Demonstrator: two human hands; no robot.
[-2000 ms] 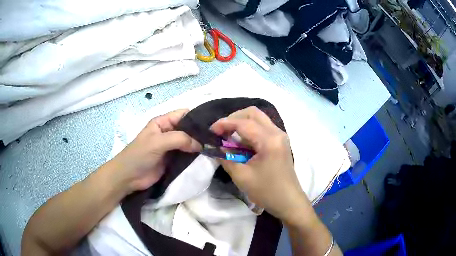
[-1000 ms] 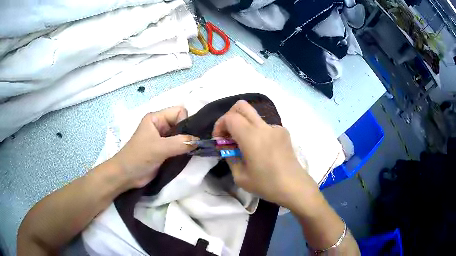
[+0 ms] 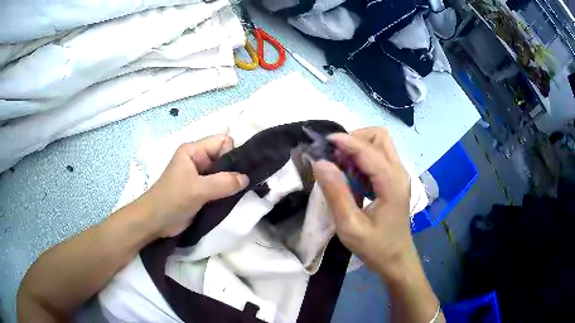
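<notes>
White trousers (image 3: 252, 277) lie in front of me, with the dark waistband (image 3: 271, 142) forming an open ring. My left hand (image 3: 198, 183) pinches the waistband at its upper left, thumb on top, fingers partly hidden beneath. Just right of the thumb a short dark belt loop (image 3: 260, 188) shows. My right hand (image 3: 365, 189) holds the thread snips (image 3: 321, 148), blurred, above the right part of the waistband. Their blades point up and left; the grip is mostly hidden in the palm. White inner cloth fills the ring.
Stacked white trousers (image 3: 120, 69) lie at upper left. Fabric scissors (image 3: 271, 49) and a slim white-handled tool (image 3: 309, 66) lie beyond the work. Dark and white garments (image 3: 378, 57) are heaped at upper right. A blue bin (image 3: 455, 183) stands below the table's right edge. Dark scraps (image 3: 174, 111) dot the table.
My right hand and the snips have moved right and slightly up, away from my left thumb, and the snips have turned upward. The belt loop beside the thumb is now uncovered. My left hand keeps its hold.
</notes>
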